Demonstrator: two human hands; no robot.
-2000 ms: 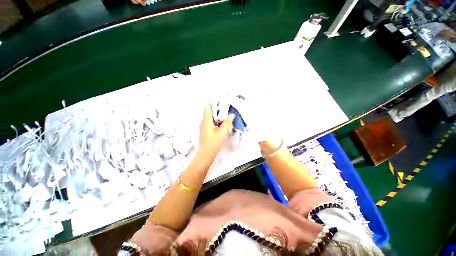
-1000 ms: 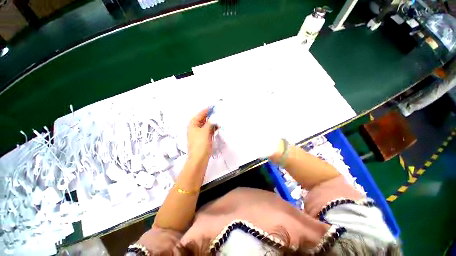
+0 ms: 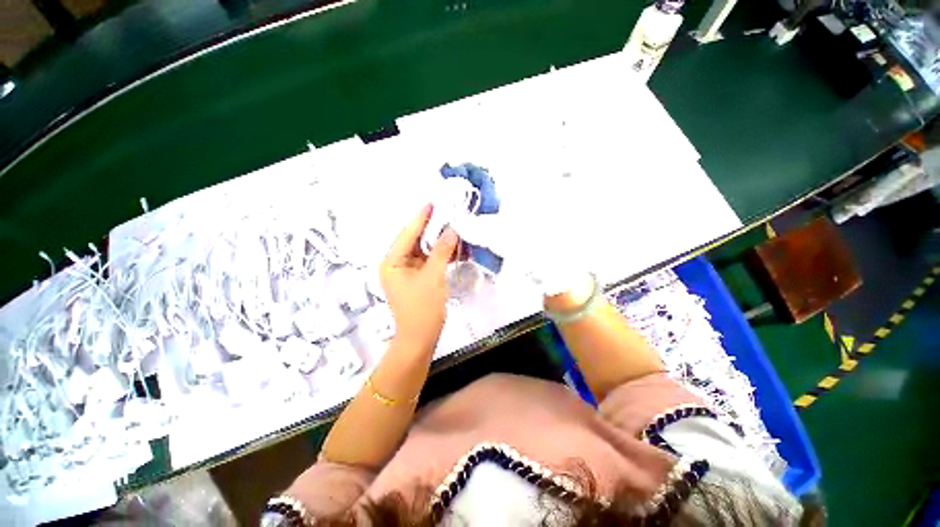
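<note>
My left hand (image 3: 417, 270) is bare and holds a white corded part (image 3: 445, 221) between thumb and fingers above the white bench sheets (image 3: 577, 175). A dark blue cloth (image 3: 480, 190) shows behind and to the right of the part, with another blue piece below it. My right hand (image 3: 515, 270) seems to be in a white glove that blends into the sheets; only the wrist shows clearly, so its fingers and grip cannot be made out. A tangled heap of white corded parts (image 3: 227, 299) lies to the left.
A white bottle (image 3: 653, 41) stands at the back right on the green bench top (image 3: 742, 124). A blue bin (image 3: 799, 432) full of white parts is below the bench's right edge. A brown stool (image 3: 808, 270) is at the right, by yellow-black floor tape. A grey-white sleeve (image 3: 886, 192) shows at the far right.
A second ago the blue cloth was mostly hidden; now it spreads out behind the white part. My right wrist has moved slightly left and up. My left hand remains near the same spot.
</note>
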